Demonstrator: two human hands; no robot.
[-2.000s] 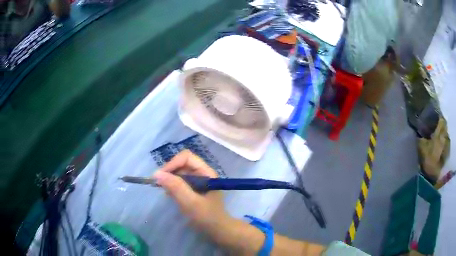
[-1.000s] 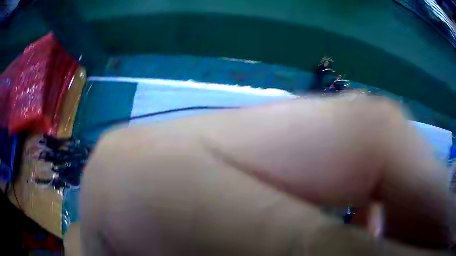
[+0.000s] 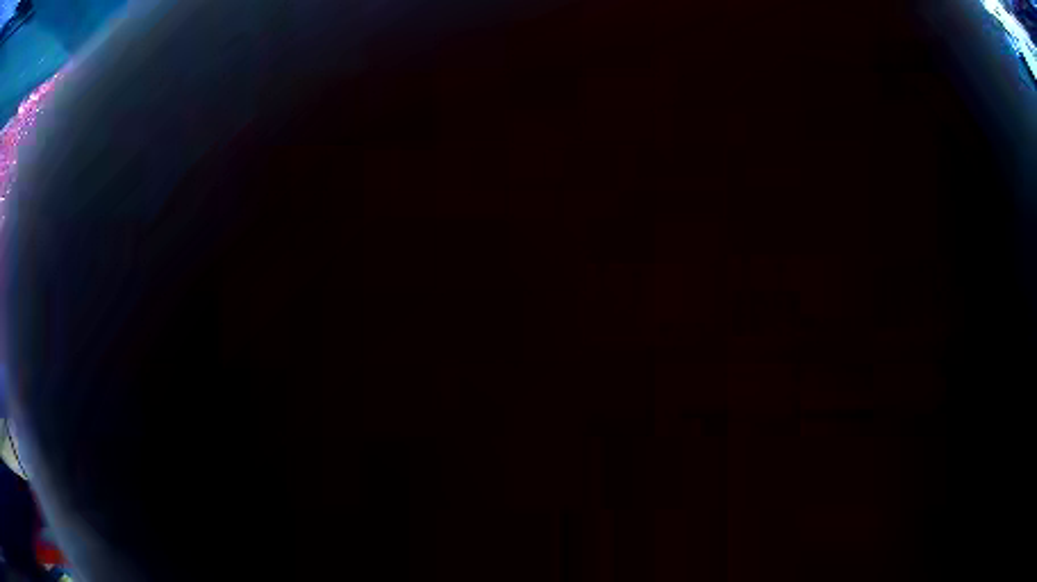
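A very dark, blurred shape (image 3: 519, 296) covers nearly the whole view, close against the lens. It may be one of my hands, but its outline shows no fingers and I cannot tell which hand it is. No held tool, circuit board or cable can be made out. The work area is hidden behind the dark shape.
A sliver of shiny pinkish-red material, perhaps the red bubble wrap (image 3: 23, 123), shows at the upper left edge. Blue-green surface (image 3: 48, 48) shows in the upper left corner. A bright white strip (image 3: 1012, 32) shows at the upper right corner.
The view has swung left from the fan and soldering iron. A large blurred hand then came close to the lens, and now darkness hides almost everything.
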